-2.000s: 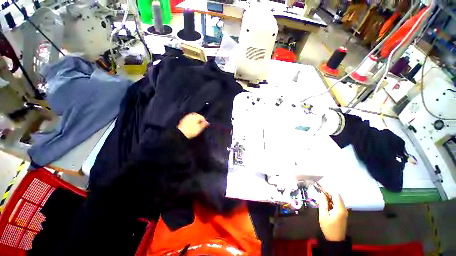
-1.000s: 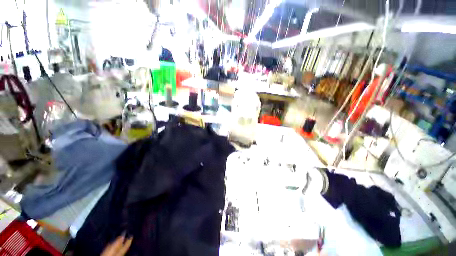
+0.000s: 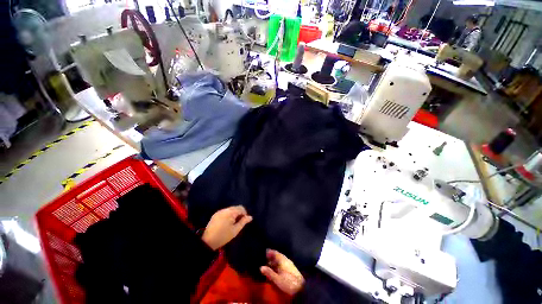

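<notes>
A large black garment (image 3: pixel 297 154) lies heaped on the table left of the white sewing machine (image 3: pixel 410 202) and hangs down over the front edge. My left hand (image 3: pixel 227 227) is at the garment's lower left part, fingers curled; whether it pinches the cloth cannot be told. My right hand (image 3: pixel 283 272) is at the garment's lower end, near the lap, fingers bent around dark cloth; its grip is unclear. The machine's needle area at the bottom right is partly cut off by the picture's edge.
A red plastic crate (image 3: pixel 53 237) with black garments (image 3: pixel 148 249) stands at the left. A blue-grey garment (image 3: pixel 199 116) lies at the far left of the table. A beige vented housing (image 3: pixel 397 104) and dark thread cones (image 3: pixel 325 70) stand behind. A person (image 3: pixel 472 35) is far back right.
The view has swung left and down, bringing the crate into fuller view. My right hand has moved from the machine's front to the black garment. My left hand is lower on the garment than at first.
</notes>
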